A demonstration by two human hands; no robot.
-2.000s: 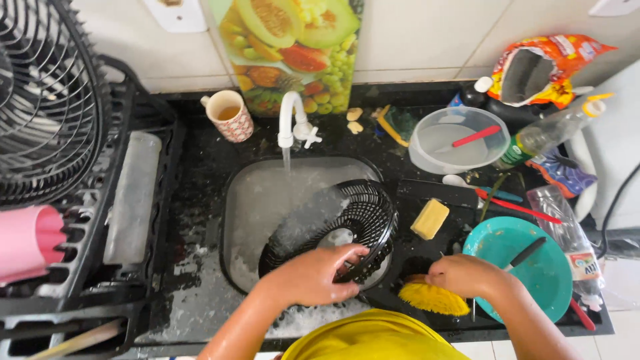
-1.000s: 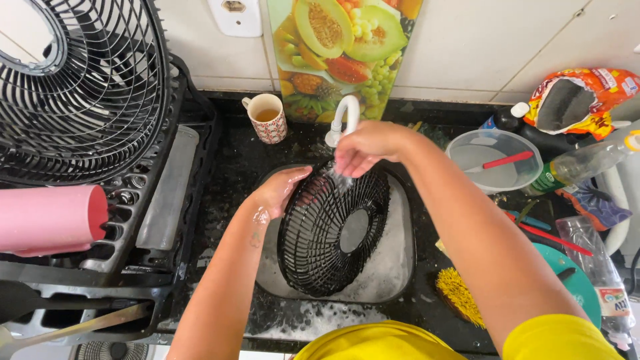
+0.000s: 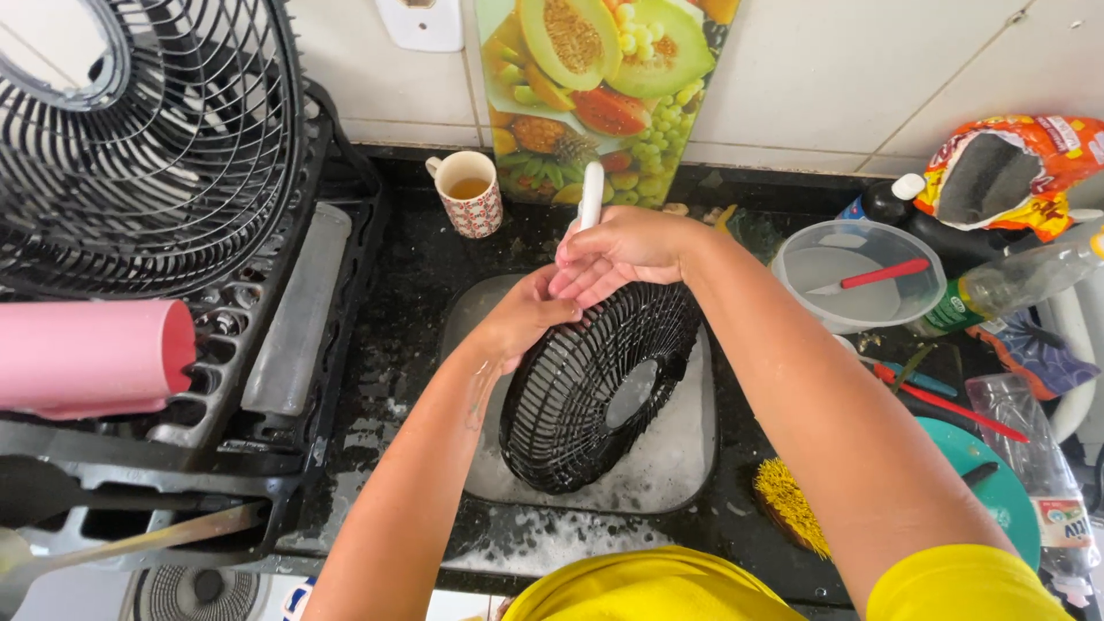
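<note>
A black plastic fan grille (image 3: pixel 595 388) stands tilted in the soapy steel sink (image 3: pixel 700 457), its round hub facing right. My left hand (image 3: pixel 526 317) is at the grille's upper left edge, thumb stretched to the right; its grip there is partly hidden. Just above the top edge, under the white faucet (image 3: pixel 592 194), my right hand (image 3: pixel 617 250) is cupped palm up with fingers apart, meeting the left fingertips. It holds no object. A brush with yellow bristles (image 3: pixel 792 507) lies on the counter right of the sink, partly behind my right forearm.
At left, another fan grille (image 3: pixel 147 155) and a pink container (image 3: pixel 95 355) rest on a black dish rack (image 3: pixel 345 164). Behind the sink stands a patterned mug (image 3: pixel 470 203). On the right are a clear bowl with a knife (image 3: pixel 862 302), a teal bowl (image 3: pixel 1013 509) and plastic bottles.
Two seconds ago my right hand was on the yellow brush and the grille lay lower in the sink. The grille is now tilted up, and my right hand is by the faucet.
</note>
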